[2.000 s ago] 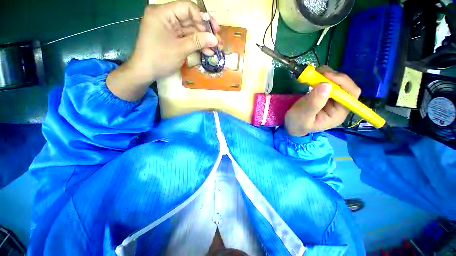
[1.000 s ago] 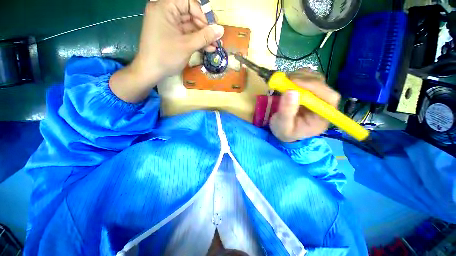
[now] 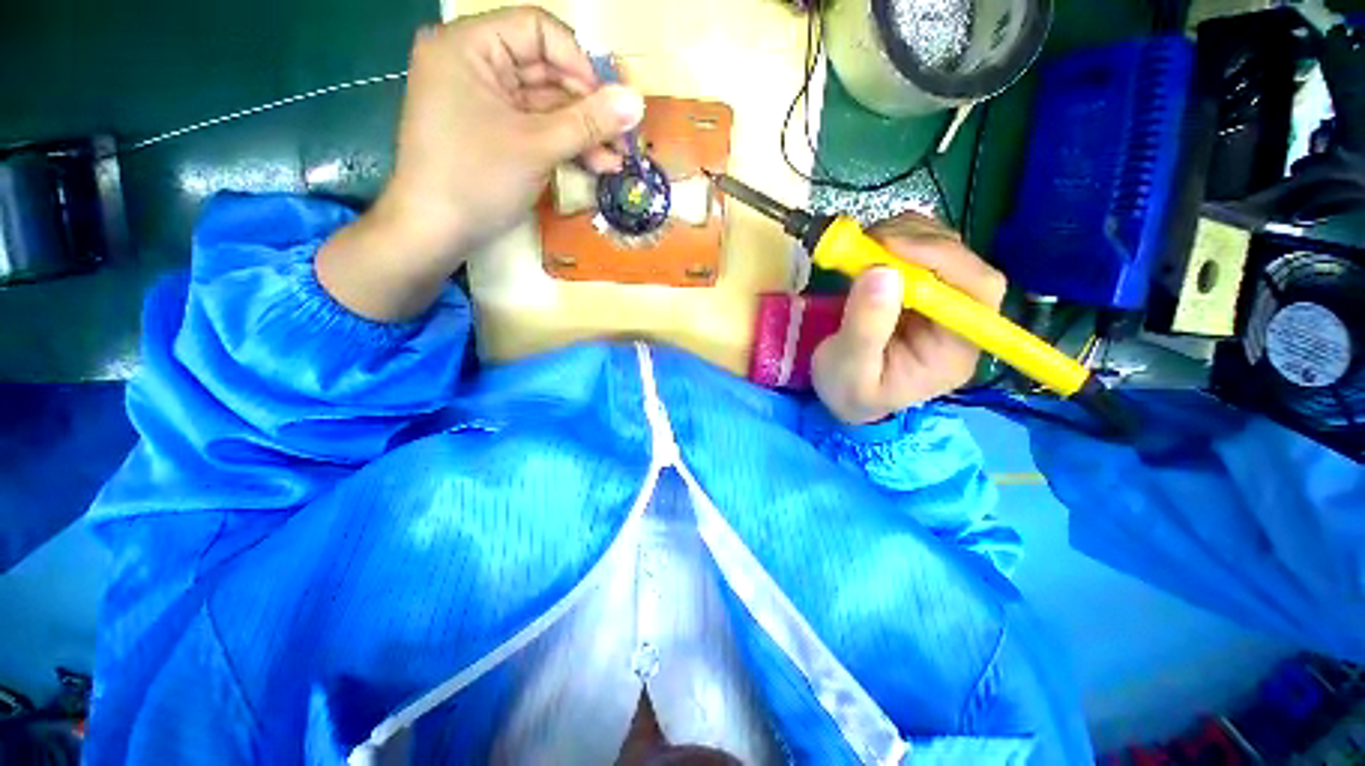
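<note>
My right hand (image 3: pixel 910 317) holds the yellow handle of a soldering iron (image 3: pixel 958 311). The iron's dark tip points left, over the right part of the orange-brown fixture plate (image 3: pixel 576 255), a little right of a round dark workpiece (image 3: pixel 635 199) with a pale centre. The tip looks apart from the workpiece. My left hand (image 3: pixel 502 135) pinches slim grey tweezers (image 3: pixel 605 69) at the workpiece's upper edge. The fingers partly hide the tweezers, and I cannot tell whether their points grip the workpiece.
A cream board (image 3: pixel 517 311) lies under the fixture. A pink-red block (image 3: pixel 796 338), a round tin (image 3: pixel 898 75), a blue station (image 3: pixel 1100 172) and a black fan (image 3: pixel 1307 341) are at the right. A thin solder wire (image 3: pixel 270 109) runs left to a dark spool (image 3: pixel 53 213).
The right hand and iron have moved left from two seconds ago, bringing the tip over the fixture. The left hand stays by the workpiece, with slight shifts.
</note>
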